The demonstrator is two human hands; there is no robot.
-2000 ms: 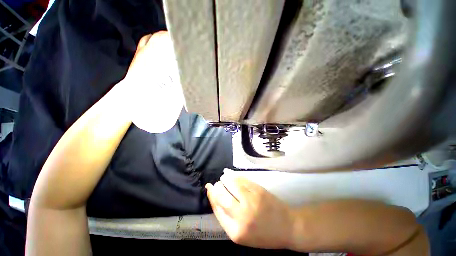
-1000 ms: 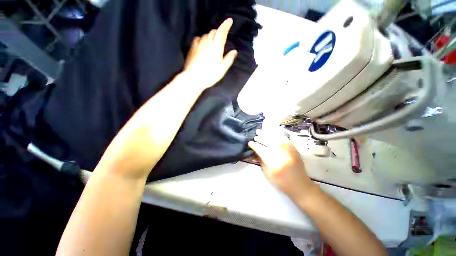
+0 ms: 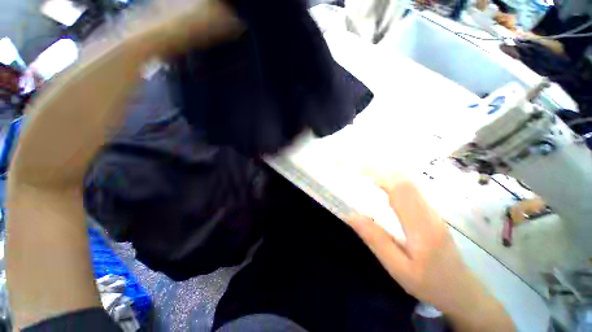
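The black garment piece (image 3: 259,84) is lifted in the upper middle of the head view, its lower edge over the table's left end. Black cloth also hangs bunched below. My left hand (image 3: 224,23) is at the top edge, blurred and partly hidden, with the cloth hanging from it. My right hand (image 3: 415,243) lies at the table's front edge, thumb and fingers apart, holding nothing. The sewing machine (image 3: 513,130) is to the right, with no black cloth at its needle area.
The white machine table (image 3: 402,97) runs diagonally. Pink-red snips (image 3: 507,228) lie beside a brown piece (image 3: 529,207), right of the needle area. A blue crate (image 3: 107,259) with off-white cloth (image 3: 117,298) stands on the floor at lower left. More machines and cloth are at upper right.
The black cloth has left the needle area and moved left, raised with my left hand. My right hand has let go of it and opened at the table edge. The view has swung left.
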